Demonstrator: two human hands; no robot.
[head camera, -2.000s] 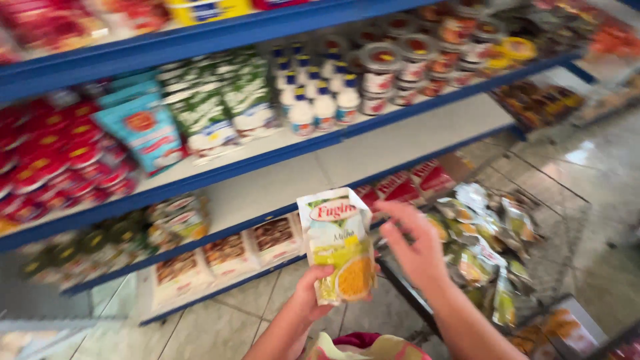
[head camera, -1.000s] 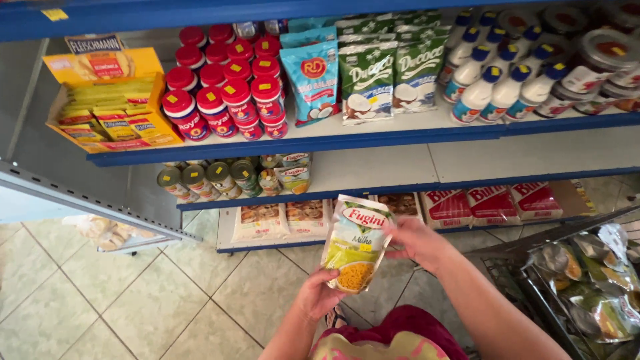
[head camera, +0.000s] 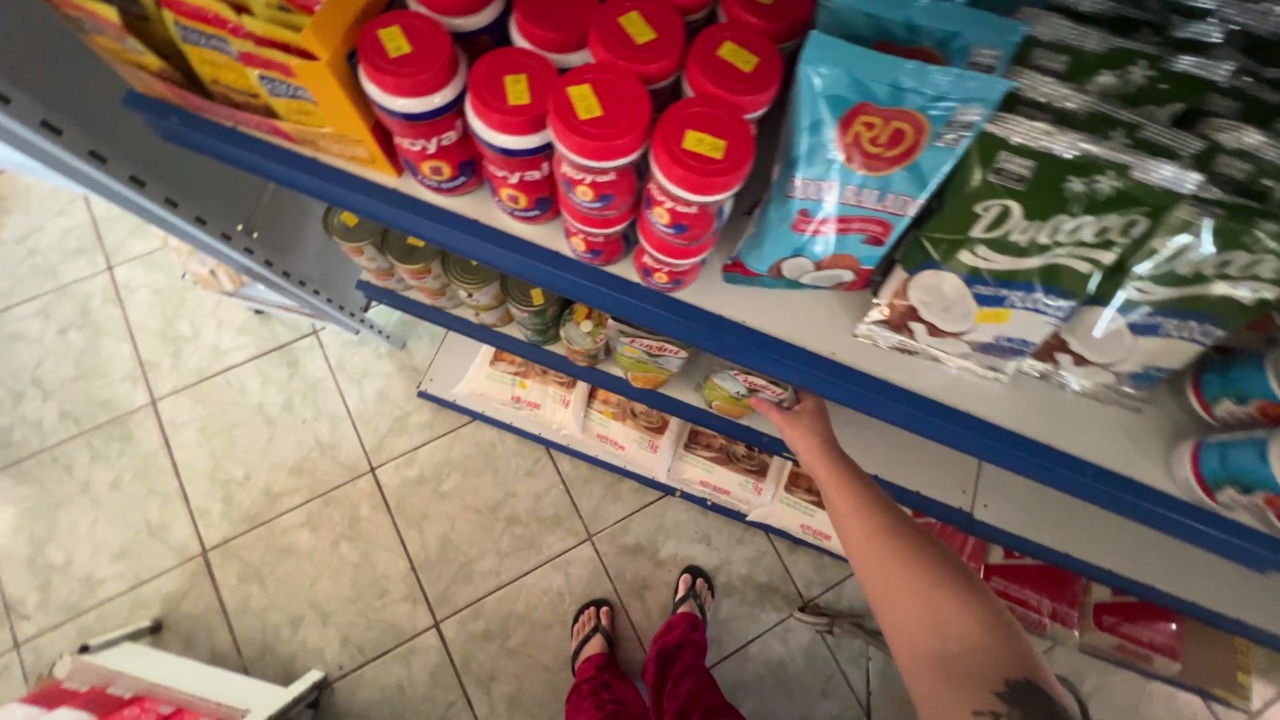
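Observation:
My right hand (head camera: 797, 420) reaches in from the lower right and grips the right end of a Fugini corn pouch (head camera: 735, 391) on the middle shelf, below the blue-edged upper shelf. Just left of it on that shelf sits another Fugini pouch (head camera: 648, 356), with a small jar (head camera: 584, 333) and several cans (head camera: 475, 287) farther left. The upper shelf partly hides them. My left hand is out of view.
Red-lidded Royal jars (head camera: 600, 130), a blue RD coconut pouch (head camera: 860, 160) and green Ducoco pouches (head camera: 1030, 240) stand on the upper shelf (head camera: 800, 370). Large flour-like packets (head camera: 625, 430) lie on the bottom shelf. A white rack (head camera: 190, 685) is at the lower left.
The Fugini pouch, earlier held before me in my left hand with the right beside it, is now on the middle shelf in my right hand. My left hand has left view.

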